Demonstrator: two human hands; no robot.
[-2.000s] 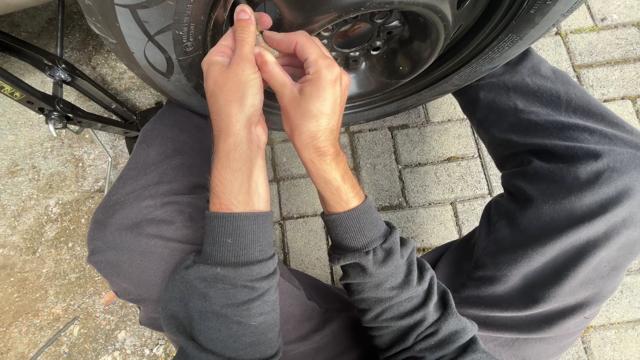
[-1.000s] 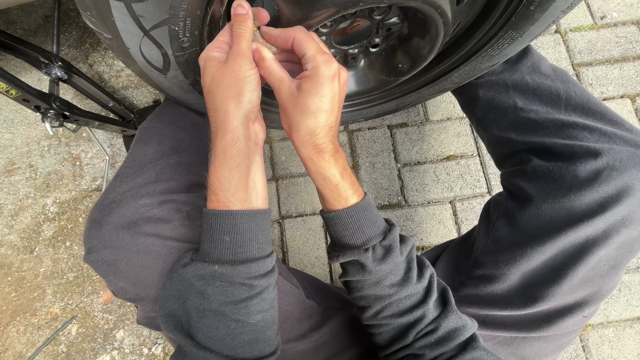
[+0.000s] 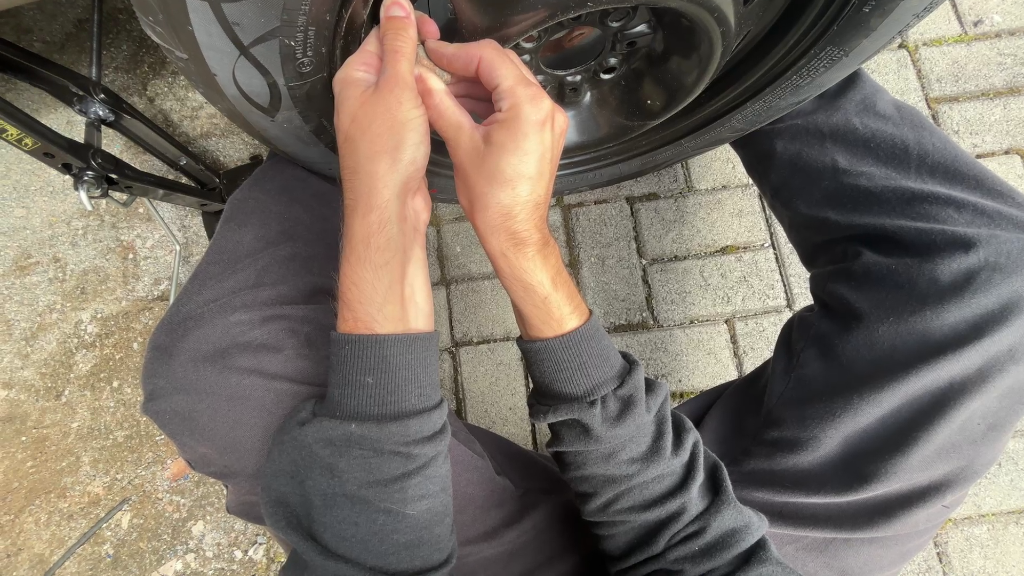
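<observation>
A black steel wheel with its tyre fills the top of the head view. In front of its rim, at the upper middle, my left hand and my right hand meet at the fingertips. Between the right thumb and forefinger is a small tan-grey object, mostly covered; its kind cannot be told. The left thumb points up beside it, and the left fingers are largely hidden behind the hand, so what they hold does not show.
A black scissor jack stands at the upper left, with a bent metal rod hanging by it. My bent legs lie on both sides over grey paving bricks and rough concrete. A thin dark strip lies at the lower left.
</observation>
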